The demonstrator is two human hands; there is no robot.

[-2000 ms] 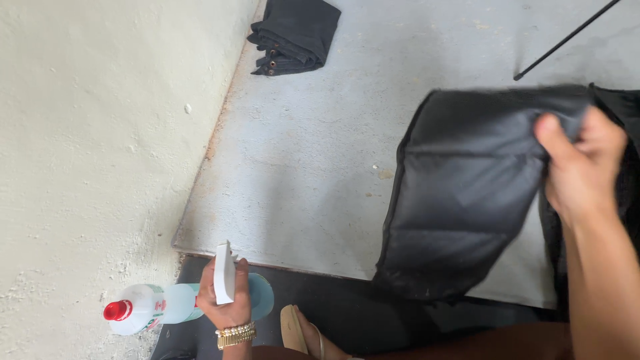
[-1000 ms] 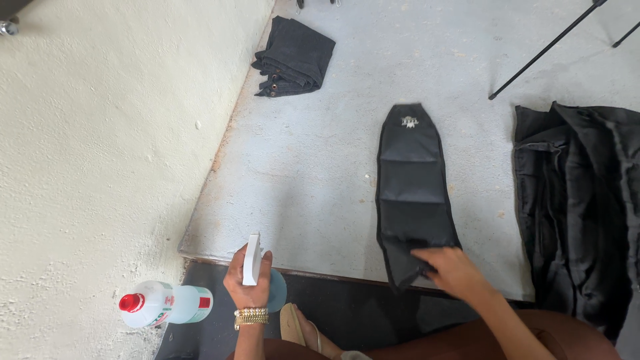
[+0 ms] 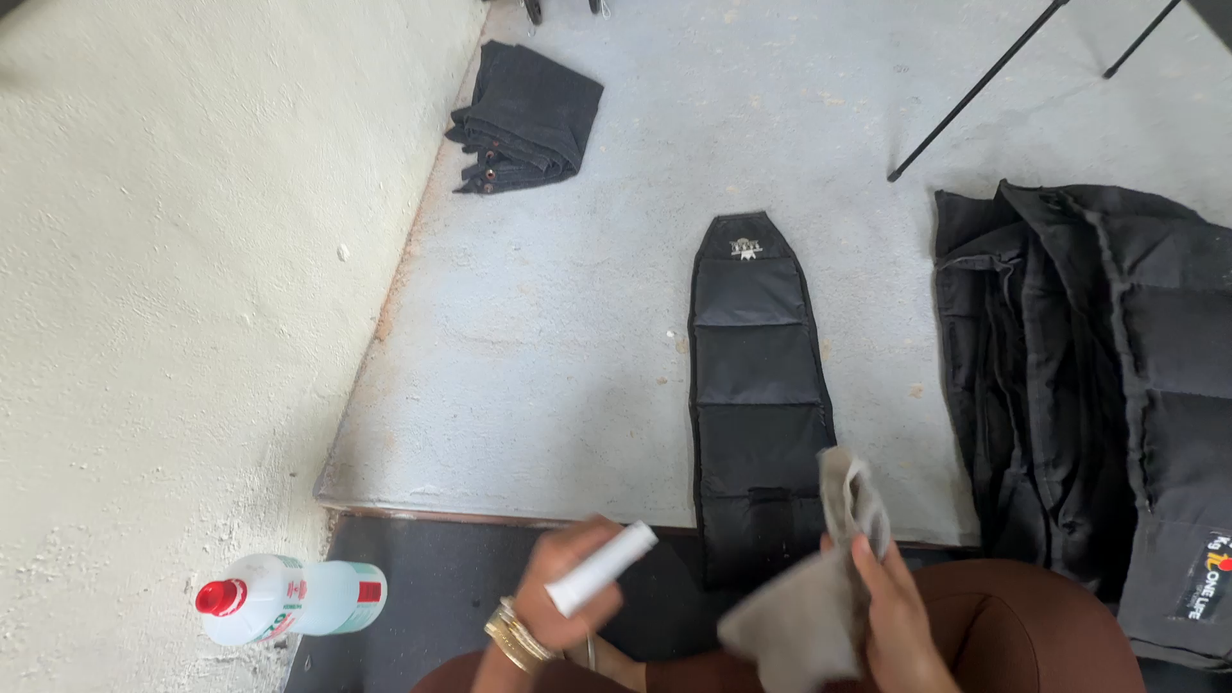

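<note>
My left hand [image 3: 568, 582], with gold bracelets at the wrist, is closed around an object whose white top [image 3: 602, 568] shows; the rest is hidden, and the hand is blurred. A beige cloth [image 3: 804, 616] hangs from my right hand [image 3: 890, 602], partly folded and blurred. A black quilted fabric strip [image 3: 756, 366] with a pale emblem at its tapered far end lies flat on the grey raised floor. Its near end reaches over the floor's edge, just left of the cloth.
Black quilted fabric [image 3: 1049, 385] lies piled at the right. Folded black cloth with eyelets [image 3: 539, 115] rests by the wall [image 3: 192, 289]. A red-capped plastic bottle [image 3: 298, 597] stands at lower left. Thin black legs [image 3: 977, 91] reach the floor at upper right.
The black strip, held up by my right hand two seconds ago, now lies flat. My right hand has let go of it and now holds the beige cloth. My left hand has moved right.
</note>
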